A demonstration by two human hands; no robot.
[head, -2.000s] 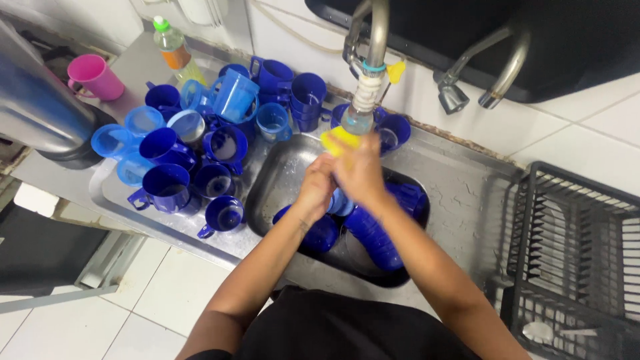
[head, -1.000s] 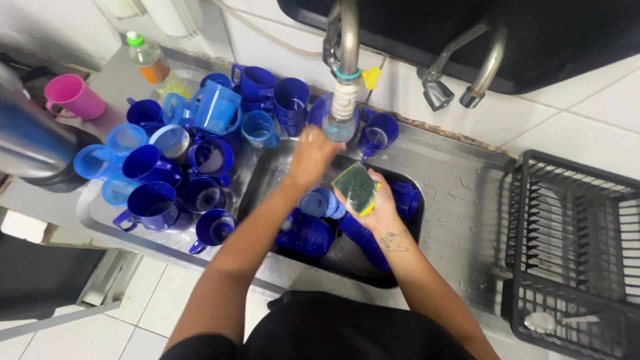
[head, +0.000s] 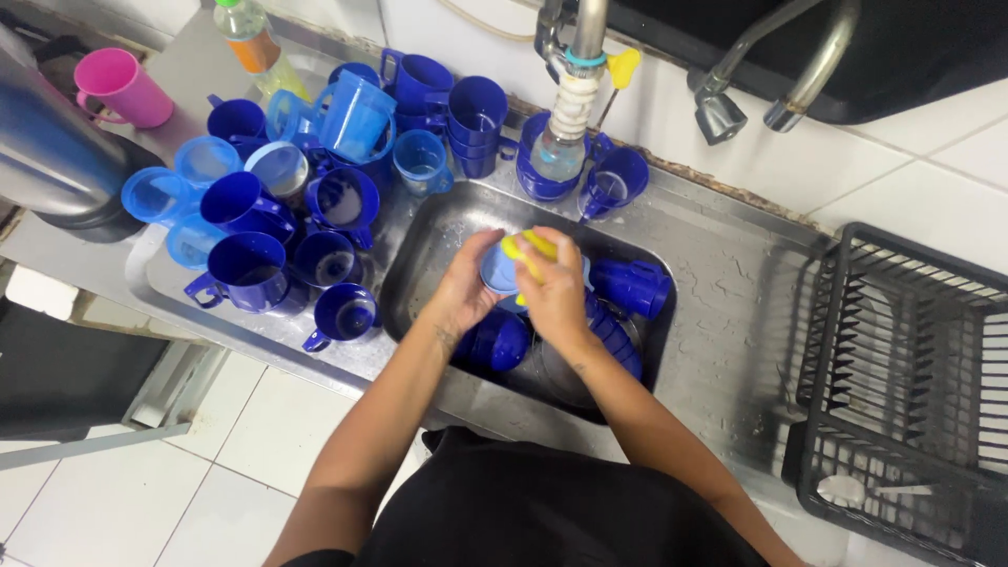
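Over the sink basin (head: 409,276), my left hand (head: 465,285) holds a light blue plastic cup (head: 499,270) with its mouth tilted up. My right hand (head: 554,291) grips a yellow sponge (head: 535,246) against the cup's rim. Below my hands, dark blue mugs lie in the basin, one on its side (head: 630,287) at the right and another (head: 502,340) under my left hand. Stacked dark blue pieces (head: 613,335) lie near my right wrist. The faucet with a white ribbed nozzle (head: 573,110) hangs just beyond my hands.
Many dark and light blue mugs (head: 248,264) crowd the steel counter at left, beside a pink mug (head: 124,88), a green-capped bottle (head: 253,47) and a large metal vessel (head: 55,142). Bowls (head: 543,186) and a mug (head: 616,181) stand behind the basin. A black dish rack (head: 906,378) is at right.
A second ago my right hand held the sponge apart and my left hand was at the faucet nozzle. Now both hands are together over the basin, with the light blue cup in my left.
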